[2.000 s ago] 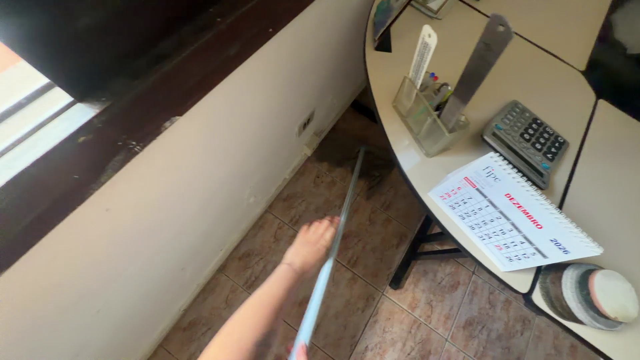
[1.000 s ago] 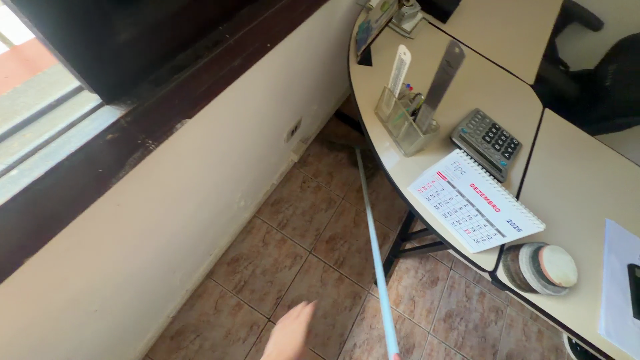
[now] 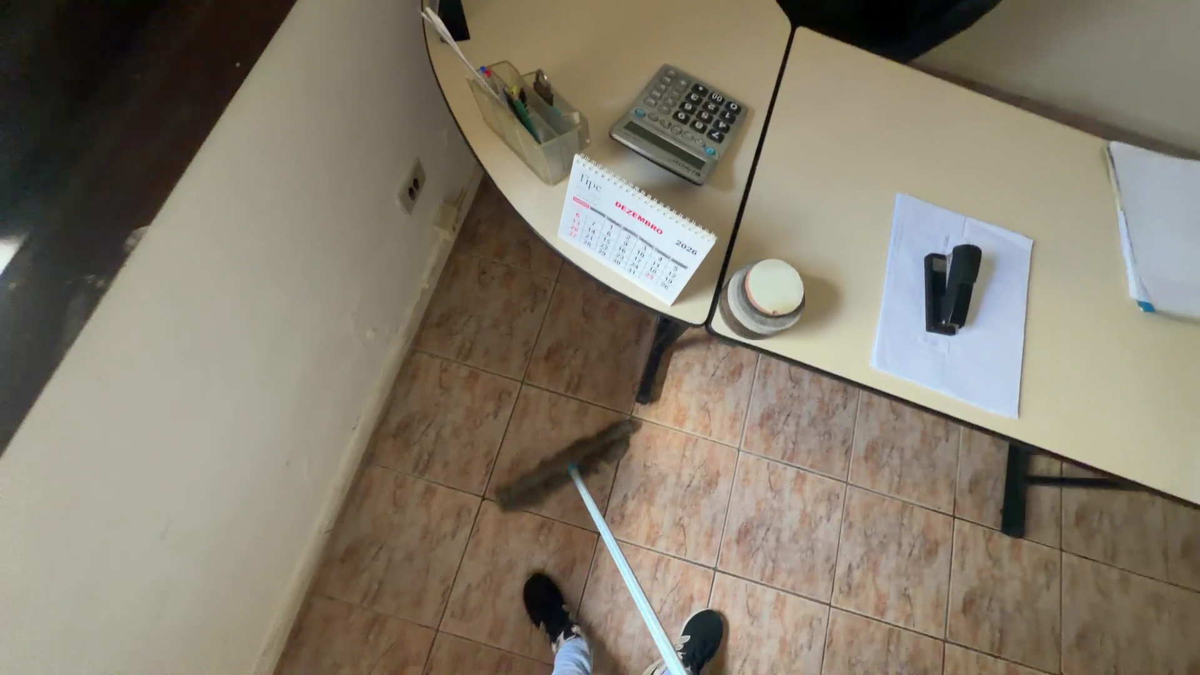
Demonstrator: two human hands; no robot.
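Observation:
A broom or mop with a wide, dark, fuzzy head (image 3: 566,465) rests on the brown tiled floor (image 3: 787,525). Its light blue handle (image 3: 626,570) slants down to the bottom edge of the view, between a black shoe (image 3: 547,605) and another black shoe (image 3: 701,637) on my feet. Neither of my hands is in view, so what holds the upper handle is hidden. The head lies at a slant, a short way below a dark metal desk leg (image 3: 658,361).
A pale wall (image 3: 234,328) with a socket (image 3: 412,186) runs along the left. The curved desk (image 3: 862,122) bears a calculator (image 3: 682,122), a pen holder (image 3: 539,131), a desk calendar (image 3: 637,230), a round jar (image 3: 764,298) and a stapler (image 3: 952,289) on papers (image 3: 994,347).
The far end of the handle has come from the gap between wall and desk back toward my feet, and the dark head now shows. The hand seen earlier has left the view, which has shifted.

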